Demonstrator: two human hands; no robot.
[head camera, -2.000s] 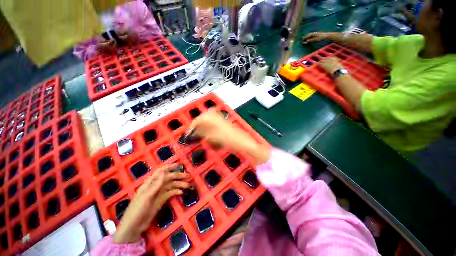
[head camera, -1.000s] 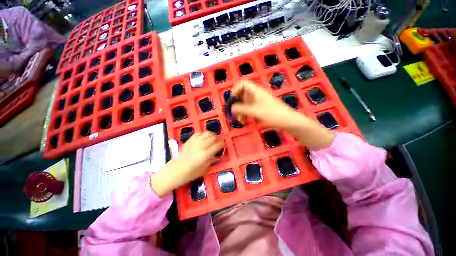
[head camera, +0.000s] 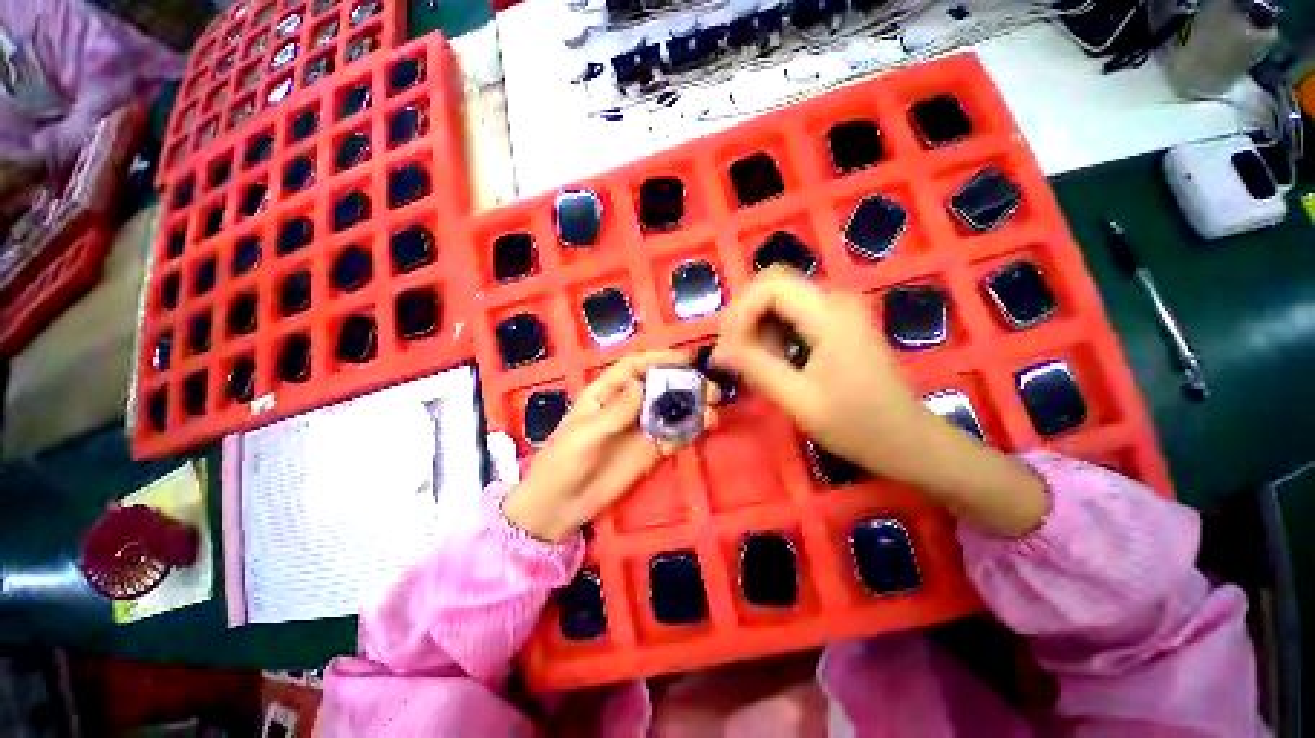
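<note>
A red-orange watch tray (head camera: 1074, 490) lies in front of me, most pockets holding dark-faced watch bodies, such as one at the front (head camera: 883, 557). My left hand (head camera: 591, 450) holds a watch body (head camera: 674, 405) above the tray, its silver underside with a round dark sensor area facing up. My right hand (head camera: 822, 361) is just right of it, fingers bent and pinching a small dark item (head camera: 718, 378) close to the held watch; what it is cannot be told. Two pockets below the hands are empty.
Another full red tray (head camera: 320, 260) stands at left. A ruled record sheet (head camera: 353, 505) and a red round item (head camera: 133, 551) on yellow paper lie left. A pen (head camera: 1158, 310) and white box (head camera: 1223, 188) are right. Black units (head camera: 728, 41) sit behind.
My left hand has risen off the tray and now holds a watch body underside up. My right hand has moved from over the tray's middle pockets to beside it. The view has shifted closer.
</note>
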